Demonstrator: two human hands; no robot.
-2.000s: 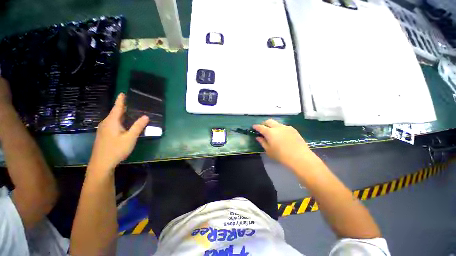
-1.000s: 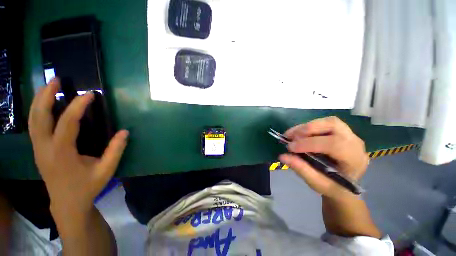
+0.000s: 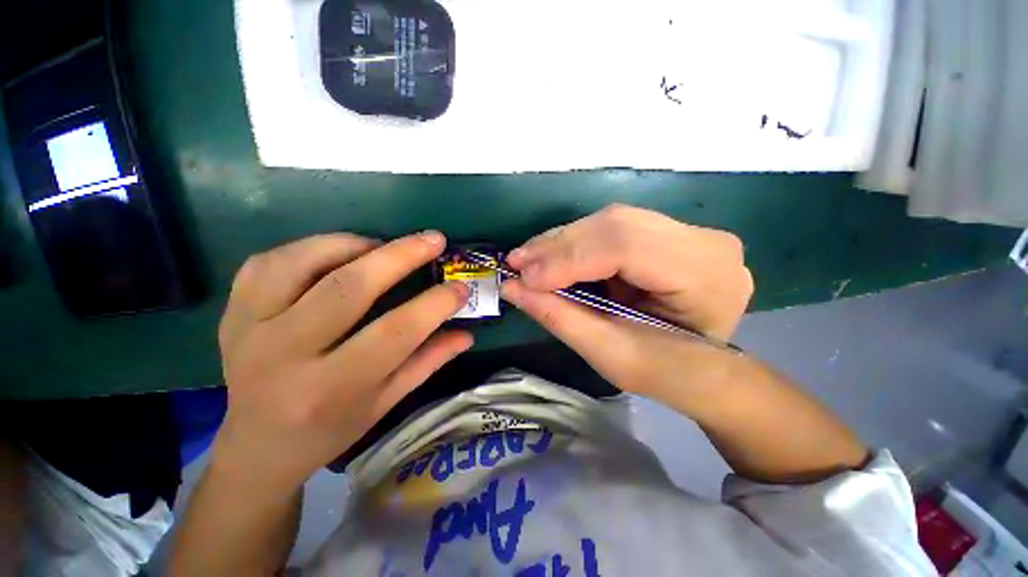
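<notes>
The open watch body (image 3: pixel 483 312) lies on the green bench top near its front edge, with a white battery (image 3: pixel 483 295) and a yellow strip (image 3: pixel 464 272) along the battery's far side. My left hand (image 3: pixel 338 327) is on the watch body from the left, fingertips at its far left corner and on the battery, covering its left side. My right hand (image 3: pixel 631 287) holds thin metal tweezers (image 3: pixel 631 317), with their tips at the far edge of the body, by the yellow strip. Whether the tips grip anything cannot be told.
A smartphone (image 3: pixel 96 225) with a lit white patch lies at the left. A white tray (image 3: pixel 564 152) beyond my hands holds a closed black unit (image 3: pixel 389 56) and small dark scraps. Stacked white trays (image 3: pixel 969 124) stand at the right.
My left hand has moved right from the smartphone onto the watch body. My right hand has moved left, bringing the tweezers' tips to it. The view has shifted closer.
</notes>
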